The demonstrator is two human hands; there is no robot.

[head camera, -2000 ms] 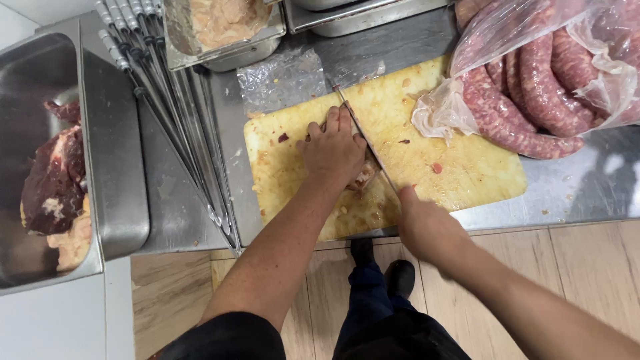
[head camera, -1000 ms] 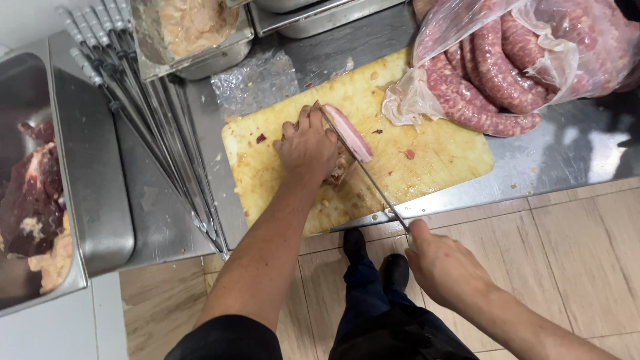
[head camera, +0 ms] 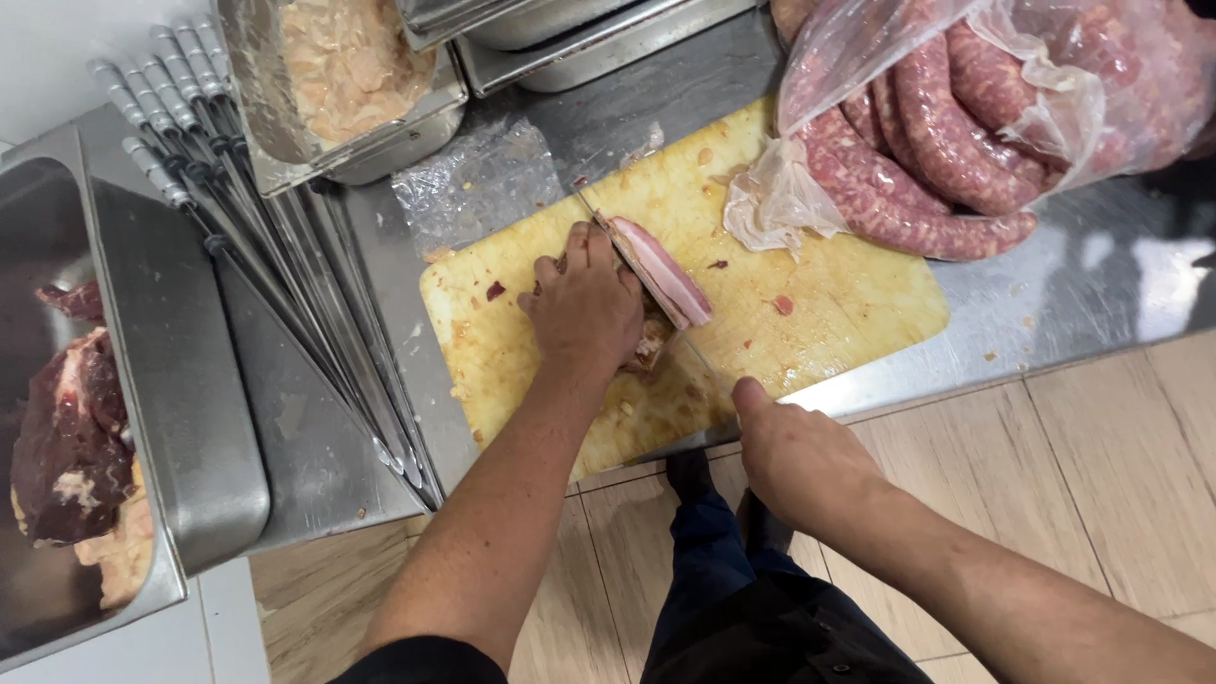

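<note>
A yellow cutting board [head camera: 836,313] lies on the steel counter near its front edge. My left hand [head camera: 589,309] presses a piece of bacon [head camera: 654,344] on the board, covering most of it. My right hand [head camera: 803,456] grips the handle of a long knife [head camera: 698,353], mostly hiding it. The narrow blade runs diagonally from that hand, close beside my left fingertips. Along the blade's right side lies a bacon slice [head camera: 665,271], pink and white. Small meat scraps are scattered on the board.
Raw sausages [head camera: 950,142] in a clear plastic bag overlap the board's right rear corner. Metal skewers [head camera: 313,285] lie left of the board, beside a deep steel pan [head camera: 180,380] holding raw meat. Behind stands a steel container [head camera: 399,123] of pale meat. Plastic film [head camera: 484,185] touches the board's rear edge.
A bacon slice now shows to the right of the blade; two seconds ago none was visible there. My left hand stays on the bacon piece, and my right hand still holds the knife.
</note>
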